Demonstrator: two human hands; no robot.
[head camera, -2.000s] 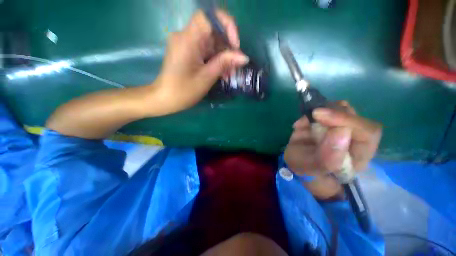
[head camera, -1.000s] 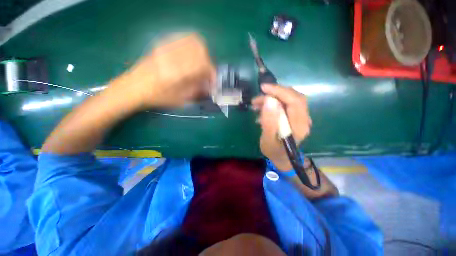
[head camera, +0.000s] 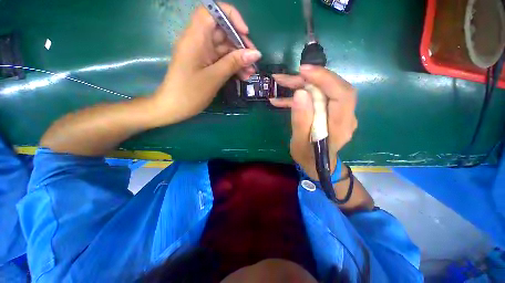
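A small electronic module (head camera: 259, 88), black with white and silver spots, sits in the flat black soldering fixture (head camera: 235, 94) on the bench. My left hand (head camera: 207, 66) holds silver tweezers with a row of holes (head camera: 226, 23), their lower end at the module's upper left edge. My right hand (head camera: 324, 113) holds the soldering iron (head camera: 319, 119) by its pale grip. The iron's metal end points away from me, beyond the fixture, and is blurred. Fingers of my right hand reach the fixture's right side and partly cover it.
A red tray (head camera: 434, 61) with a round tan-rimmed pot (head camera: 468, 33) stands at the right, black cables beside it. Another module (head camera: 339, 4) lies at the top edge. Solder wire (head camera: 91, 84) crosses from the left. A small white piece (head camera: 48, 44) lies at the upper left.
My left hand has moved up and right from its blurred place, and the tweezers now show. The pale piece over the fixture is gone. My right hand's fingers have reached to the fixture.
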